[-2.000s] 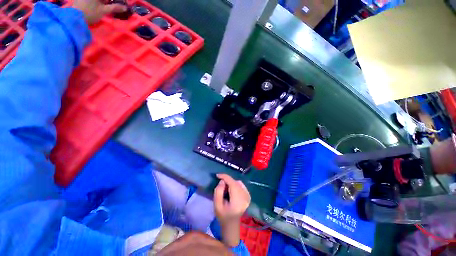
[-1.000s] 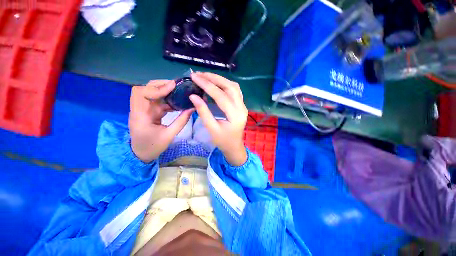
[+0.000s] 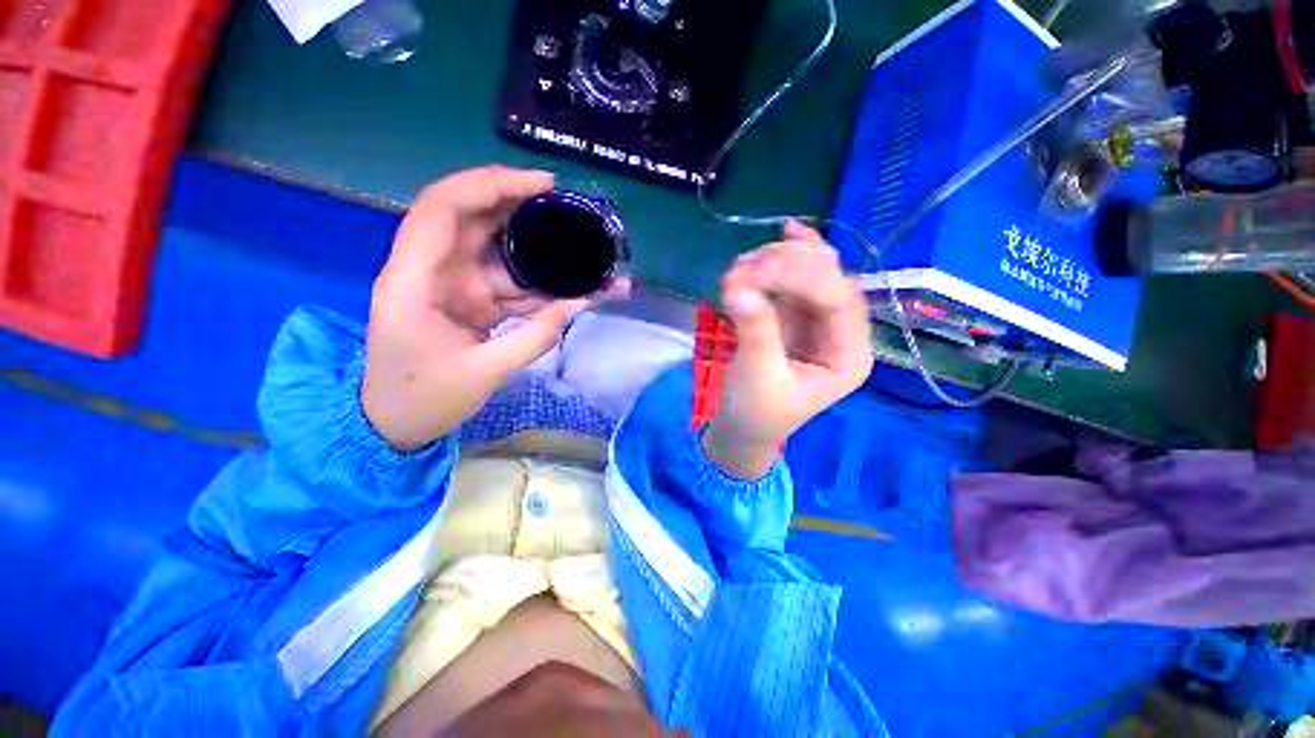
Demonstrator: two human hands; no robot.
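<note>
My left hand (image 3: 454, 303) holds a round watch head (image 3: 563, 244) by its edges between thumb and fingers, above the bench's front edge. Its glossy black face and thin silvery rim show. My right hand (image 3: 793, 339) is to the right, apart from the watch head, fingers curled with the thumb and fingertips near each other. Whether it holds something small cannot be told. The fixture's square black base (image 3: 635, 87) with white printing and a shiny round seat lies beyond the hands; its upper part is cut off.
A red parts tray (image 3: 94, 188) is at left. A white wipe (image 3: 307, 12) and clear film lie at the top. A blue control unit (image 3: 995, 188) is at right, with a pale hose (image 3: 786, 90) beside it. A clear cylinder (image 3: 1226, 231) and a person's purple clothing (image 3: 1139, 534) are further right.
The left hand came from the tray to the front with the watch head. Since one second ago my right hand has let go of it and moved right; its black face now shows more fully.
</note>
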